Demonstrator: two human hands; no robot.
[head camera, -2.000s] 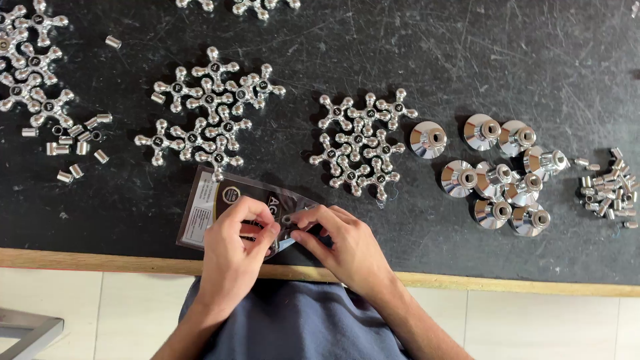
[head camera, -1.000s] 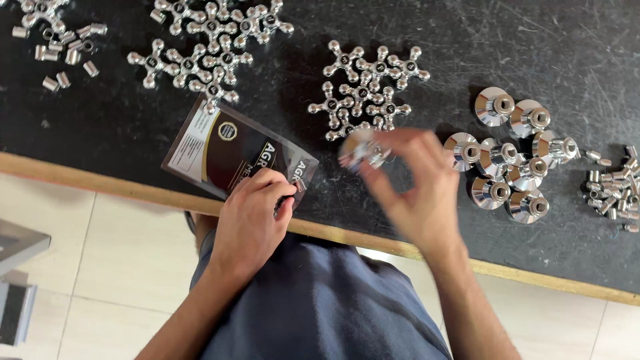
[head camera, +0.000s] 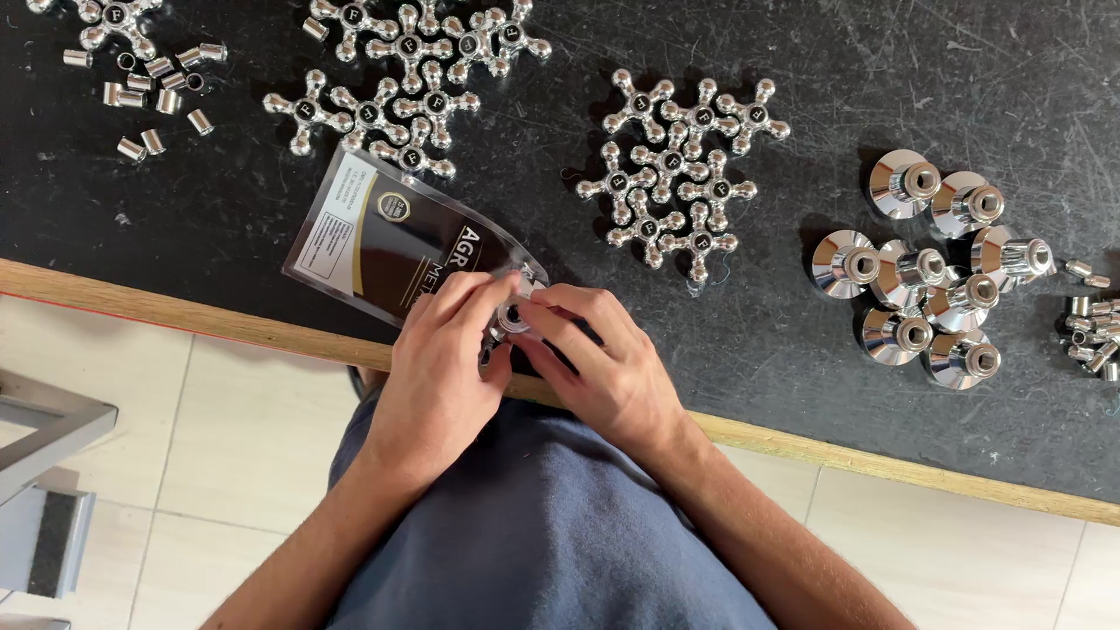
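Note:
A clear plastic packet with a dark printed card (head camera: 394, 236) lies near the table's front edge, its right end between my hands. My left hand (head camera: 446, 367) holds the packet's open end. My right hand (head camera: 604, 359) has its fingers on a round chrome flange (head camera: 511, 317) at that end; whether the flange is inside the packet is hard to tell. Chrome cross handles (head camera: 671, 162) with dark centres lie in a group behind my right hand, and another group of cross handles (head camera: 409, 45) lies behind the packet.
Several chrome flanges (head camera: 892, 337) stand at the right, beside small metal sleeves (head camera: 1081, 322). More sleeves (head camera: 168, 101) lie at the left. The table's wooden edge (head camera: 787, 446) runs in front. A grey metal frame (head camera: 57, 429) stands at lower left.
My right hand has come left from near the flange group, bringing a chrome flange to the packet. My left hand has stayed at the packet's end.

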